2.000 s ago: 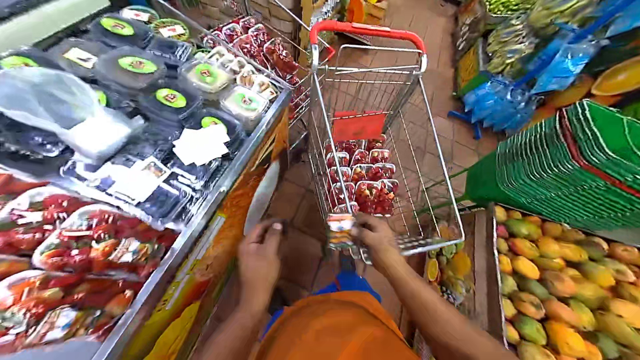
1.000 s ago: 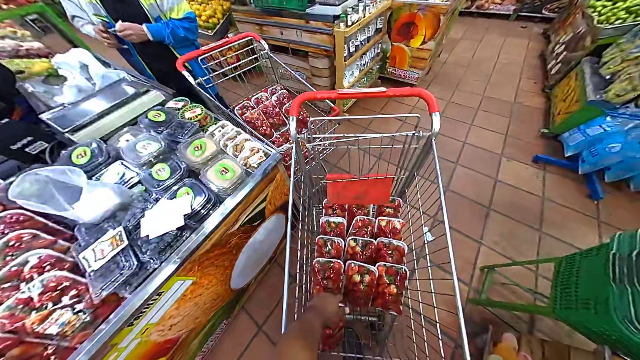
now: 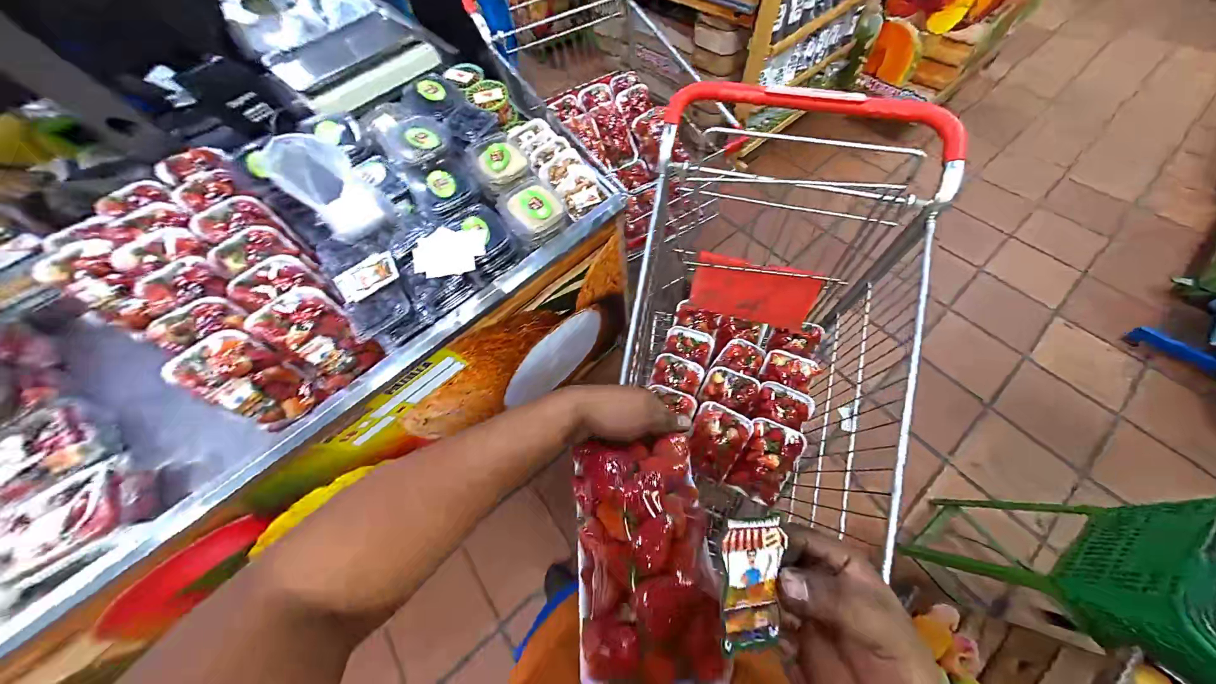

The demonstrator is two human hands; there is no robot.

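My left hand (image 3: pixel 632 413) grips the far end of a film-wrapped tray of strawberries (image 3: pixel 646 560), held near my body at the lower middle. Beside the tray's right side, my right hand (image 3: pixel 836 608) holds a small printed card or label (image 3: pixel 753 584) between thumb and fingers. Just beyond stands a wire shopping cart (image 3: pixel 917 380) with a red handle. Rows of strawberry trays (image 3: pixel 730 389) lie in it, with a red panel (image 3: pixel 755 290) behind them. More strawberry trays (image 3: pixel 237 285) are on the display counter to the left.
The counter's metal edge (image 3: pixel 380 385) runs along my left. On it are dark plastic boxes with green labels (image 3: pixel 442 180), a clear plastic bag (image 3: pixel 328 185) and white paper slips (image 3: pixel 448 252). A second cart with strawberry trays (image 3: pixel 617 123) is behind. A green plastic crate (image 3: pixel 1145 570) sits at the right.
A strawberry tray is now in my left hand, close to my body. My right hand, out of sight one second ago, is back in view with the printed label.
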